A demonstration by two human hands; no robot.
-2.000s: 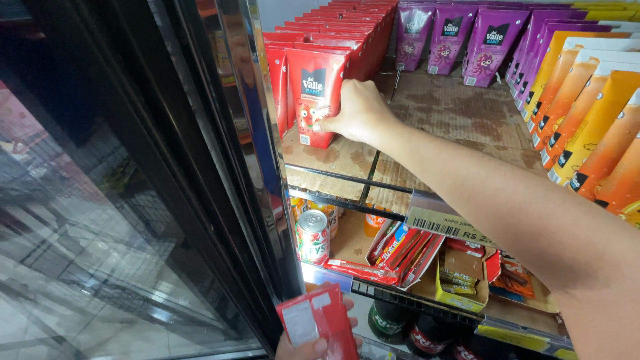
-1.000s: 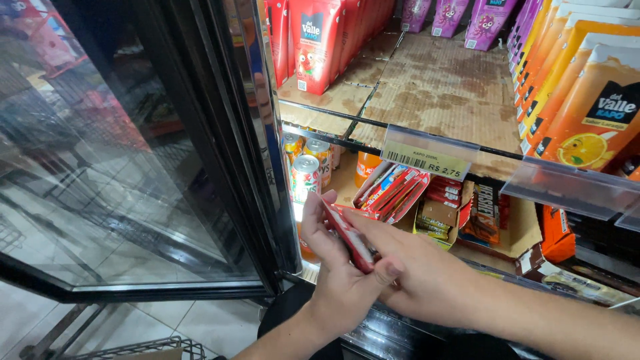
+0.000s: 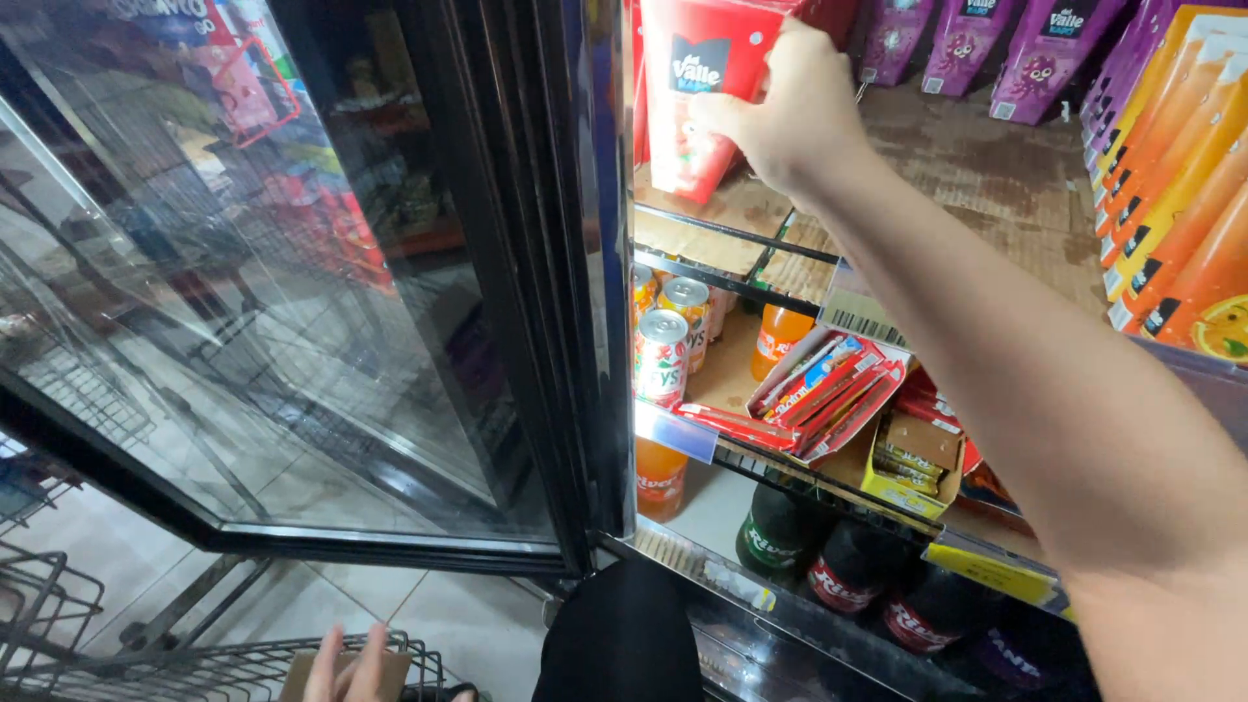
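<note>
My right hand (image 3: 795, 107) grips a red Del Valle juice carton (image 3: 692, 97) by its right side, at the front of the top shelf near the door edge. More red cartons are partly hidden behind it. My left hand (image 3: 346, 673) is low at the bottom edge of the view, fingers extended over a wire shopping basket or cart (image 3: 239, 648), by a brown cardboard piece (image 3: 395, 673). Only its fingers show, and no carton can be seen in it. Purple cartons (image 3: 1043, 63) stand at the back, orange ones (image 3: 1180, 185) along the right.
The glass door (image 3: 322, 292) stands open on the left. Below the top shelf are drink cans (image 3: 663, 356), a box of wrapped chocolate bars (image 3: 829, 390) and a yellow box (image 3: 912, 468). Dark soda bottles (image 3: 848, 565) stand lowest. My dark-clothed leg (image 3: 619, 634) is at the cooler's sill.
The two hands, together around a red package one second ago, are now apart. My right hand has moved up to a red carton on the shelf; my left has moved down to the wire basket or cart.
</note>
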